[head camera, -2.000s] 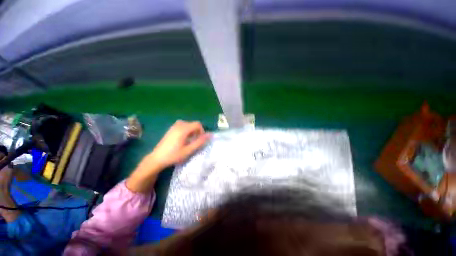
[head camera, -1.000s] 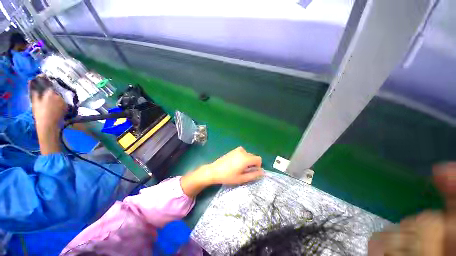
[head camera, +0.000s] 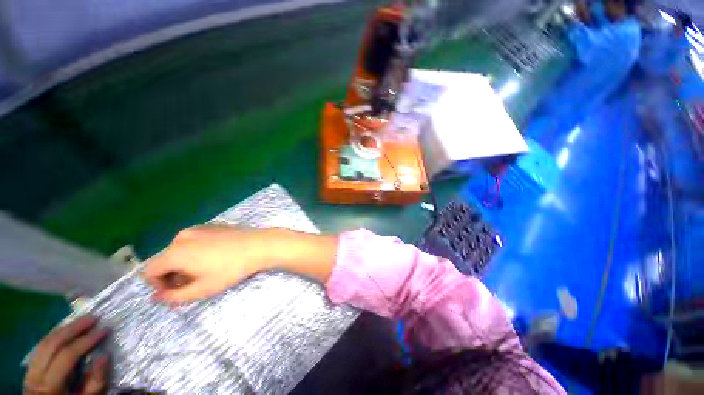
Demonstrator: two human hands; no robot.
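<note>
The silvery bubble-wrap mat (head camera: 258, 324) lies in front of me at the lower left. My right hand (head camera: 202, 264), in a pink sleeve, rests curled over the mat's upper left part. A dark spot shows between its thumb and fingers; I cannot tell if it is a round component or shadow. My left hand (head camera: 66, 359) is at the mat's left corner, blurred, fingers bent around a dark area I cannot make out. The orange test fixture (head camera: 373, 189) stands beyond the mat, with a pale green plate (head camera: 360, 165) and upright back panel.
A white box (head camera: 471, 116) stands right of the fixture, with thin red and dark wires (head camera: 495, 189) below it. A dark parts tray (head camera: 463, 235) sits at the bench edge. A white post (head camera: 54, 254) is at left. A person in blue (head camera: 610, 46) is at upper right.
The view has swung right, bringing the fixture, white box and parts tray into sight. My right hand now lies over the mat; my left hand is at the lower left edge.
</note>
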